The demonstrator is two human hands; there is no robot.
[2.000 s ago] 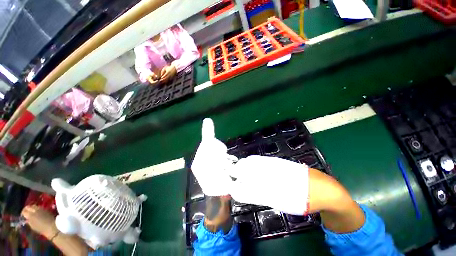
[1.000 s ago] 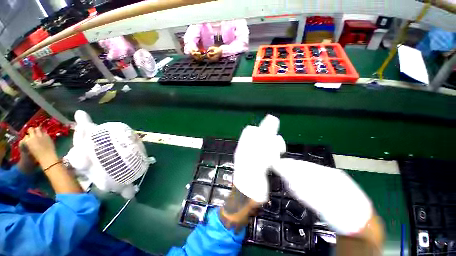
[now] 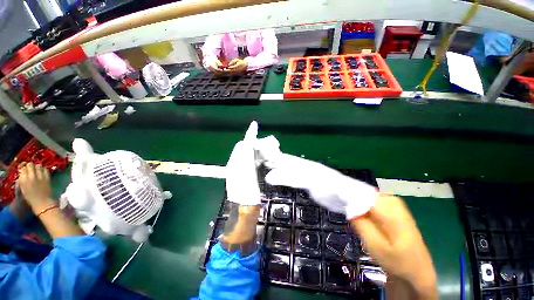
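My left hand (image 3: 243, 176) wears a white glove and points upward above the near edge of the belt. My right hand (image 3: 319, 183), also in a white glove, reaches across from the right. Its fingertips meet the left glove near the thumb side. Whether either hand holds a small thing or pinches the glove cannot be told. Below both hands lies a shiny black blister tray (image 3: 281, 239) with square pockets. Dark rounded-square parts sit in several pockets, and a small pale piece shows in one near the front. The hands hide the tray's upper left part.
A white caged fan (image 3: 120, 190) stands left, beside another worker's bare hands (image 3: 36, 186). A second black tray (image 3: 487, 231) lies right, with a blue stick (image 3: 462, 275) beside it. Across the belt are an orange-red parts tray (image 3: 342, 94), a black tray (image 3: 219, 99) and a person in pink.
The view has swung rightward and levelled since the first frame. From one second ago, both gloved hands shift left and upward in view, uncovering more tray pockets. The fingertips still meet.
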